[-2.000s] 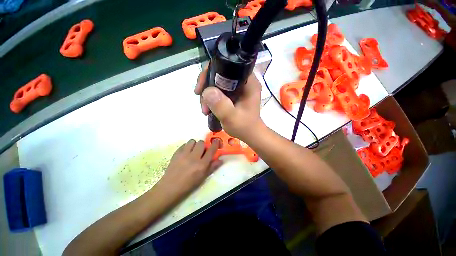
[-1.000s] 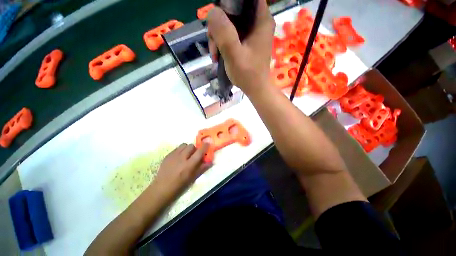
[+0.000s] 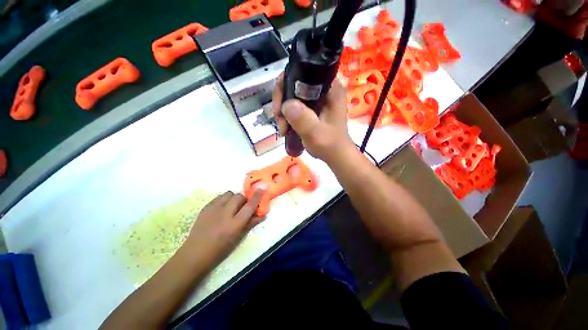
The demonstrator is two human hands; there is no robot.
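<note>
An orange plastic housing (image 3: 278, 180) lies flat on the white bench. My left hand (image 3: 227, 222) rests at its left end, with fingers on it, pinning it to the bench. My right hand (image 3: 317, 126) is closed around the black electric screwdriver (image 3: 313, 74), held upright with its lower end at the housing's upper edge. The bit tip and any screw are too small to tell. The grey screw feeder (image 3: 242, 80) stands just left of the screwdriver, its top hopper open.
The green conveyor (image 3: 58, 71) carries spaced orange housings. A heap of housings (image 3: 393, 71) lies right of the feeder. A cardboard carton (image 3: 509, 174) with more housings stands beside the bench edge. A blue bin (image 3: 22, 290) is at far left. A black cable (image 3: 393, 71) hangs before the heap.
The screwdriver in my right hand has moved from the feeder down to the housing. My left hand stays on the housing. The belt's housings have moved left in view, and the view has shifted.
</note>
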